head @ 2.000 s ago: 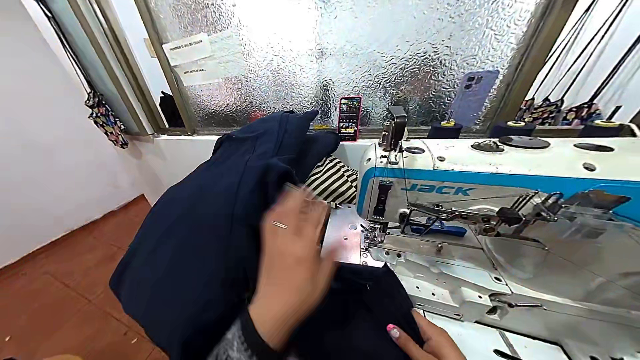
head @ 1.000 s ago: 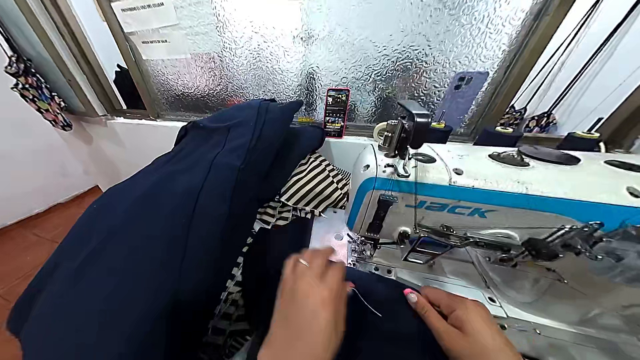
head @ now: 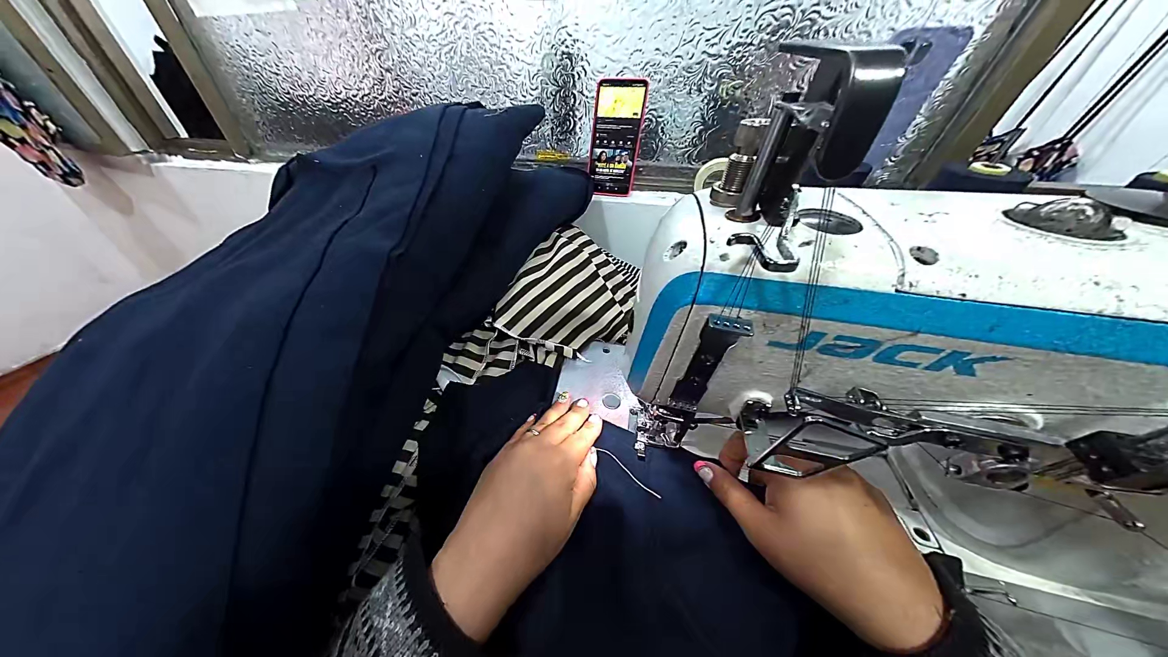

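Note:
Dark navy fabric [head: 639, 557] lies in front of the presser foot [head: 662, 424] of a Jack industrial sewing machine [head: 876, 301], its upper edge by the foot. My left hand [head: 529, 493] rests flat on the fabric, fingertips reaching the metal plate [head: 598, 392] left of the foot. A loose white thread [head: 630, 473] curls on the cloth beside it. My right hand [head: 812, 529] pinches the fabric's edge between thumb and fingers, right of the foot; its fingertips are partly hidden behind the machine's metal linkage [head: 812, 447].
A large heap of navy fabric [head: 228, 365] fills the left side. Black-and-cream striped cloth [head: 570, 292] lies behind the plate. A phone with a lit screen [head: 618, 137] leans at the textured window [head: 411, 64]. Thread cones [head: 985, 173] stand behind the machine.
Two seconds ago my left hand was raised by the navy heap; now it lies on the cloth by the foot. The view has moved closer to the machine.

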